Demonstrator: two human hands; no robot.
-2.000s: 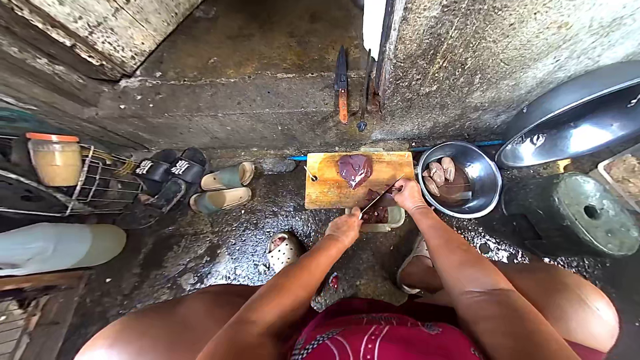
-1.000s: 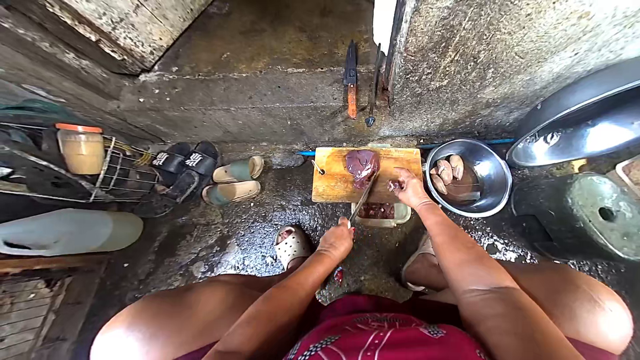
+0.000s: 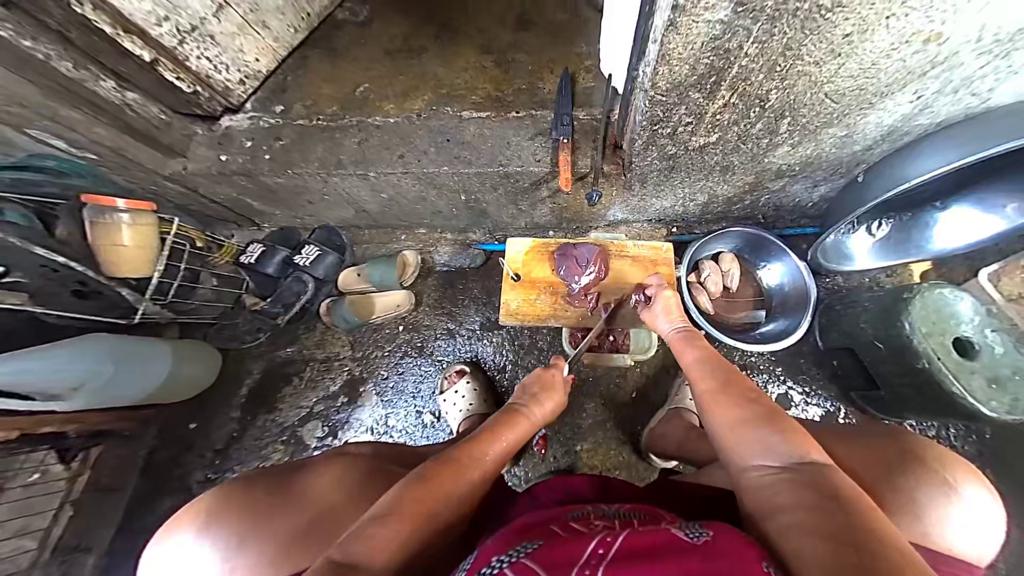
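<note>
My left hand [image 3: 544, 390] grips the handle of a knife [image 3: 594, 336], whose blade slants up over the near edge of a wooden cutting board [image 3: 528, 300]. On the board's near right part, my right hand [image 3: 662, 308] pinches a small piece of dark red meat [image 3: 639, 297], close to the blade tip. A larger dark red piece of meat, like liver [image 3: 580, 268], lies at the middle of the board. Below the near edge sits a clear plastic container [image 3: 644, 344] with cut dark meat [image 3: 604, 341] inside, partly hidden by the board and blade.
A steel bowl [image 3: 788, 284] with several pale pieces [image 3: 711, 280] and reddish liquid stands right of the board. A knife with an orange handle [image 3: 565, 164] and a thin dark rod [image 3: 600, 144] lie on the ledge. Sandals [image 3: 380, 272] are at left, a large metal basin [image 3: 920, 208] at right.
The blade has moved from against the large piece to the board's near edge. My right hand has shifted slightly down toward that edge, still with meat between its fingers.
</note>
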